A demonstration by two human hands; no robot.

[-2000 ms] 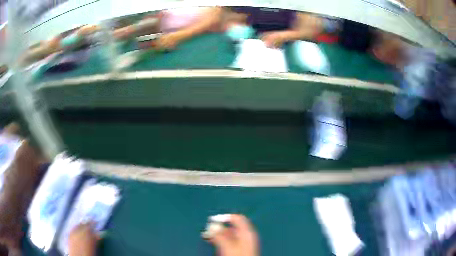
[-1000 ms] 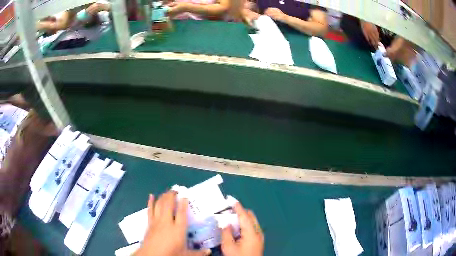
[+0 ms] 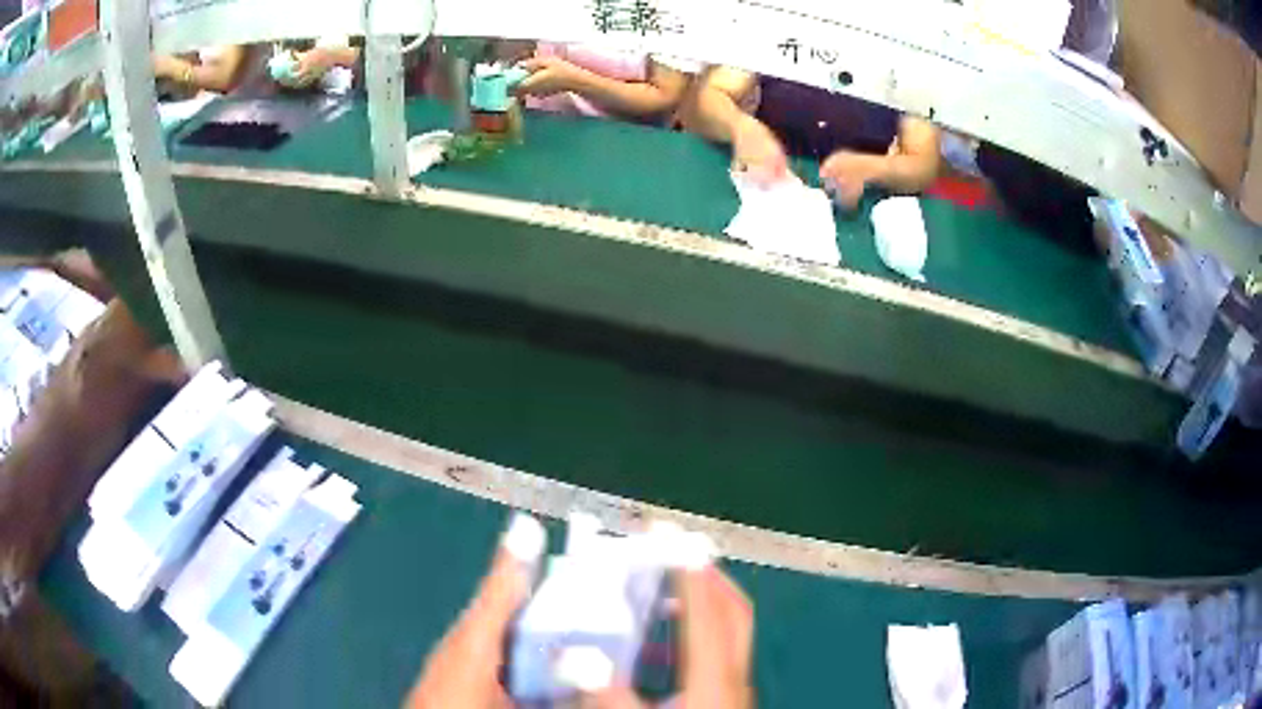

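Observation:
A blue-white carton (image 3: 579, 630), partly erected and blurred, stands between my hands at the bottom middle, with white flaps at its top end. My left hand (image 3: 478, 623) holds its left side; a white cap shows on a fingertip. My right hand (image 3: 709, 623) holds its right side, fingers at the top flaps and lower front. Two slanted stacks of flat carton blanks (image 3: 263, 561) lie on the green bench to the left. The carton's lower end is cut off or hidden.
Erected cartons (image 3: 1163, 658) stand in rows at lower right. A folded white strip (image 3: 925, 668) lies right of my hands. A pale rail (image 3: 526, 485) borders the sunken green conveyor (image 3: 581, 402). A white post (image 3: 159, 249) rises at left, beside a brown box of blanks. Workers' hands are opposite.
The flat carton under my hands one second ago is now box-shaped and held between them. My hands have moved closer together. Two seconds ago my left hand was at the blank stack.

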